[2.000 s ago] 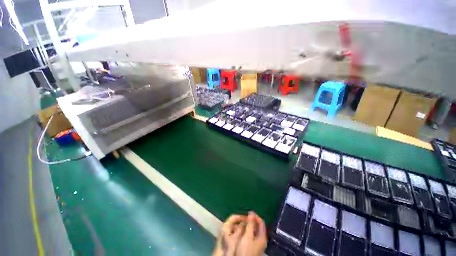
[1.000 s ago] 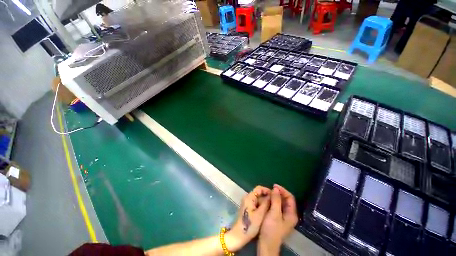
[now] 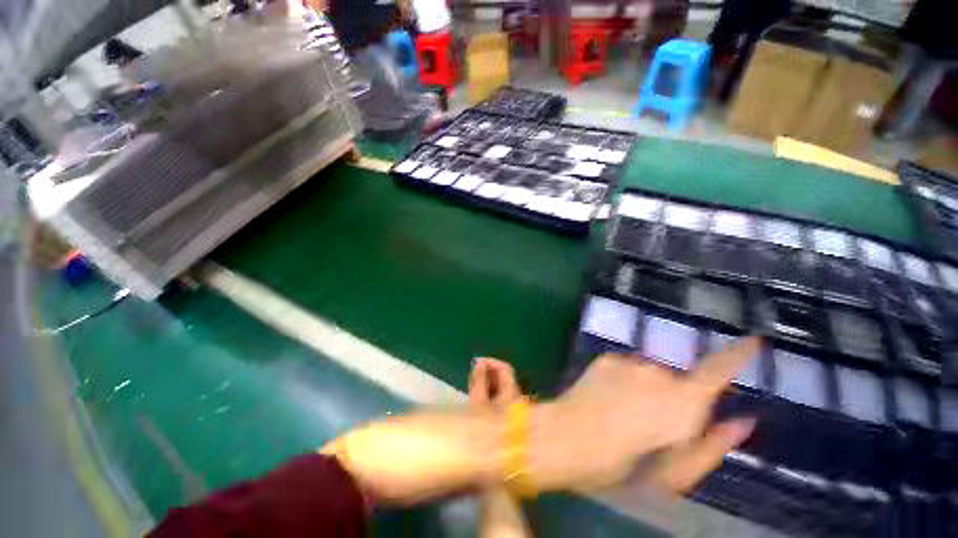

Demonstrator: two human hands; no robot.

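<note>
A large black blister tray (image 3: 748,315) lies at the right with rows of flat rectangular housings, dark with pale ends. My left hand (image 3: 636,420), with a yellow beaded bracelet and dark red sleeve, reaches across to the right over the tray's near left part. It is blurred; its thumb and index finger are apart, and I see nothing between them. Whether its fingertips touch a housing cannot be told. My right hand (image 3: 494,385) is behind my left wrist, over the belt's near edge. Only its fingers and part of its forearm show.
The dark green belt (image 3: 420,268) runs beyond a pale rail (image 3: 315,334). Another filled black tray (image 3: 504,168) lies farther back. A large metal equipment box (image 3: 221,158) stands at the left. Stools, cartons (image 3: 804,95) and people's legs are beyond the line.
My hands were together over the belt edge. My left hand has separated and moved right over the black tray, its forearm crossing my right. The view has also shifted.
</note>
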